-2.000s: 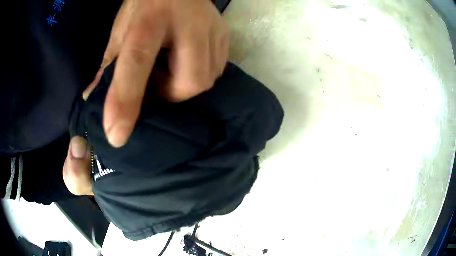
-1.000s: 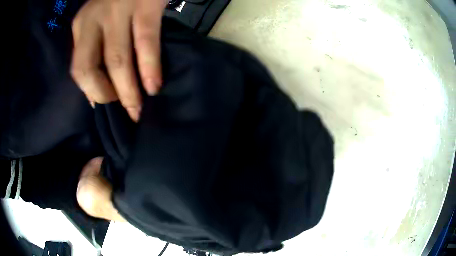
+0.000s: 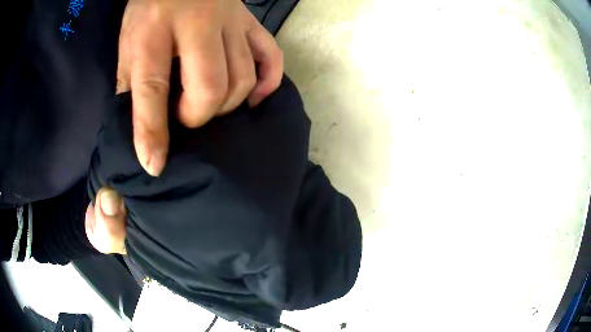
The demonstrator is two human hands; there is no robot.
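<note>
A soft black cloth bag is bunched between my hands, its rounded end reaching out over the table. My left hand comes from the top of the picture. Its index finger lies extended on the cloth and the other fingers curl into it. My right hand grips the bag's edge nearest my body. Only its thumb and thumb base show; its fingers are hidden by the cloth. A small metallic glint shows on the lower edge. No white label shows.
The whitish rounded tabletop bears small dark marks. More black material lies at the top edge. A thin black cable is partly hidden below the bag. Dark objects stand at the lower left.
The bag first spread out to the right, then drew back and folded lower. The zip teeth and white patch seen earlier are hidden. My left hand lifted to the left, then moved back right.
</note>
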